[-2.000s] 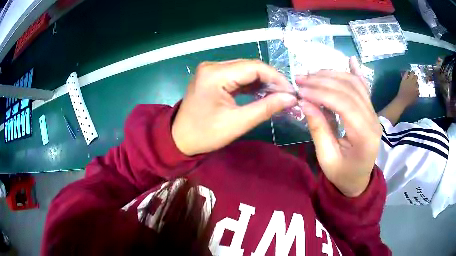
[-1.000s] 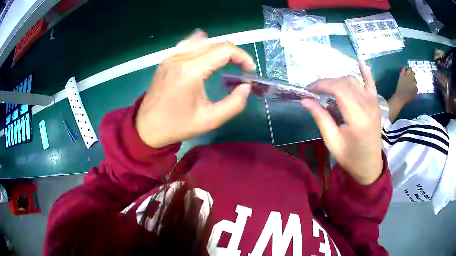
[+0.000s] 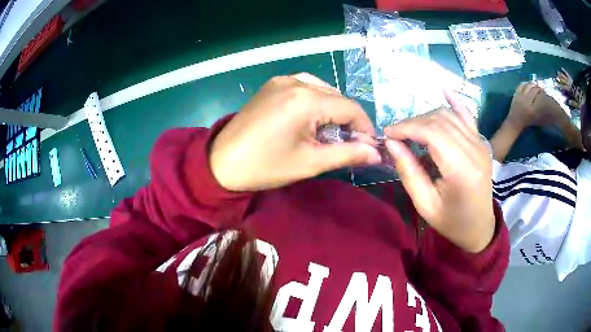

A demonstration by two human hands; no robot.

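A panel of small parts is between my two bare hands, mostly hidden by the fingers. Its shiny silvery end shows inside the curl of my left hand, and a thin pinkish part shows between the fingertips. My left hand pinches it between thumb and fingers. My right hand pinches its other side, with the fingertips of both hands almost touching. Clear plastic bags and an overexposed white pile lie on the green bench behind my right hand.
A bagged light panel and a red tray lie at the far right. A coworker's hands are at right. At left are a perforated white strip, a pale card, a thin blue tool and a black tray.
A second ago my hands were apart with the panel stretched between them; my left hand has moved right and the fingertips are close together. The coworker's hands have moved on their light panel.
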